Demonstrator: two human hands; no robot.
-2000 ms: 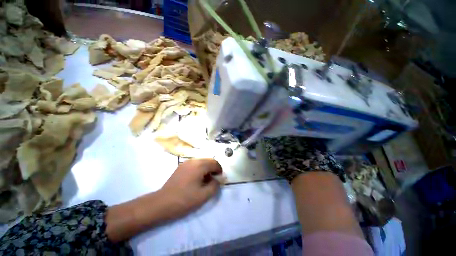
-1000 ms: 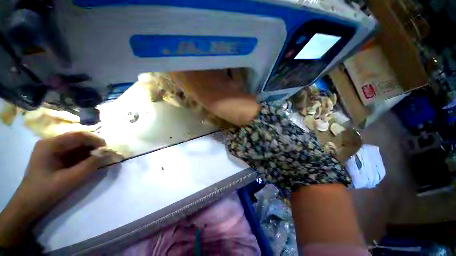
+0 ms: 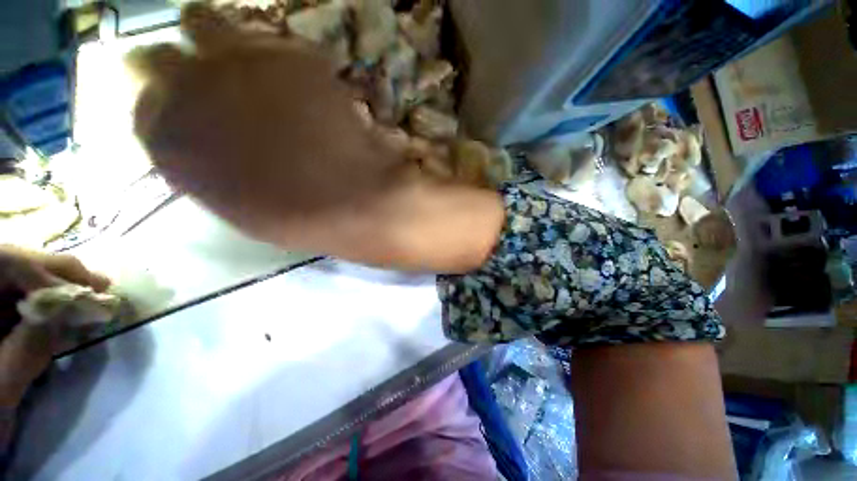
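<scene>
My left hand (image 3: 42, 296) is cut off by the left edge and pinches a small beige fabric piece (image 3: 70, 306) at the front of the needle plate area (image 3: 202, 268). My right hand (image 3: 282, 155) is blurred, under the machine arm, back down over the bed. Two thin dark points of a tool (image 3: 152, 212) stick out from below it; its grip is hidden. A heap of small puffy tan pieces (image 3: 399, 66) lies behind the right hand and wrist. The needle is not clearly visible.
The machine body (image 3: 536, 56) stands behind my right forearm. More rounded beige pieces (image 3: 658, 160) lie right of it, beside a cardboard box (image 3: 775, 94). The table's front edge (image 3: 376, 399) has a grey strip, with pink cloth (image 3: 428, 437) below.
The view has swung right and closer. My right hand has come out from behind the machine head and moved left, towards the needle area. My left hand still holds the beige piece.
</scene>
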